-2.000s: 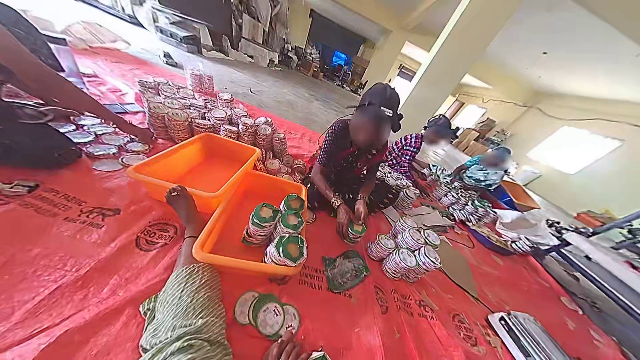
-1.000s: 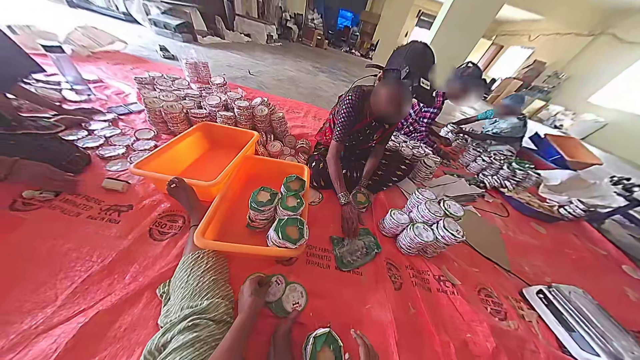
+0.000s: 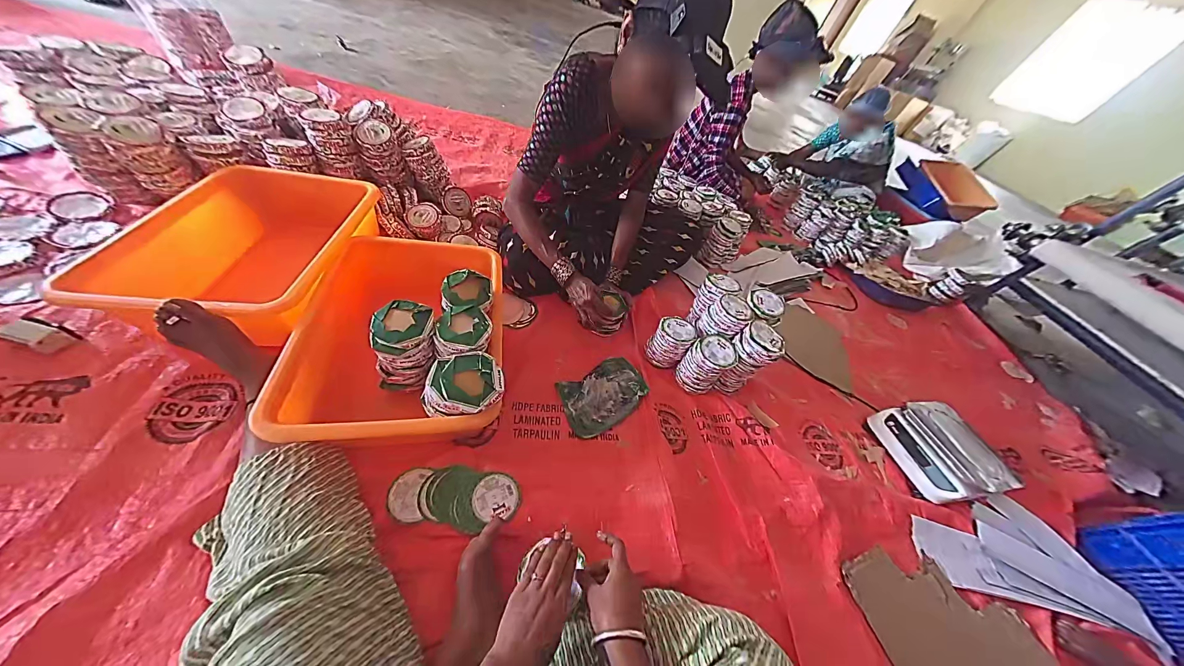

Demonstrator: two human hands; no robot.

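My left hand (image 3: 541, 587), with a ring on one finger, lies flat over a round white-and-green packet (image 3: 529, 553) at the bottom centre and covers most of it. At the packet's right side is my right hand (image 3: 615, 592), wearing a pale bangle, its thumb against the edge and index finger raised. Just beyond, round green and white discs (image 3: 453, 498) lie overlapping on the red tarpaulin (image 3: 703, 499). Stacks of round packets topped with green wrap (image 3: 462, 384) stand in the nearer orange tub (image 3: 370, 430). A bare foot or limb shows left of my hands.
Another orange tub (image 3: 185, 301) stands at the left, before many stacked round packets (image 3: 245, 116). A person (image 3: 601, 157) sits opposite, handling a packet. Nearby are a green plastic bag (image 3: 601, 398), white stacks (image 3: 708, 361), a scale (image 3: 939, 449), paper strips (image 3: 1036, 564) and cardboard (image 3: 934, 615).
My left hand has let go of the discs it held, which now lie on the tarpaulin, and has moved right onto the packet beside my right hand. The person opposite has drawn back from the green bag.
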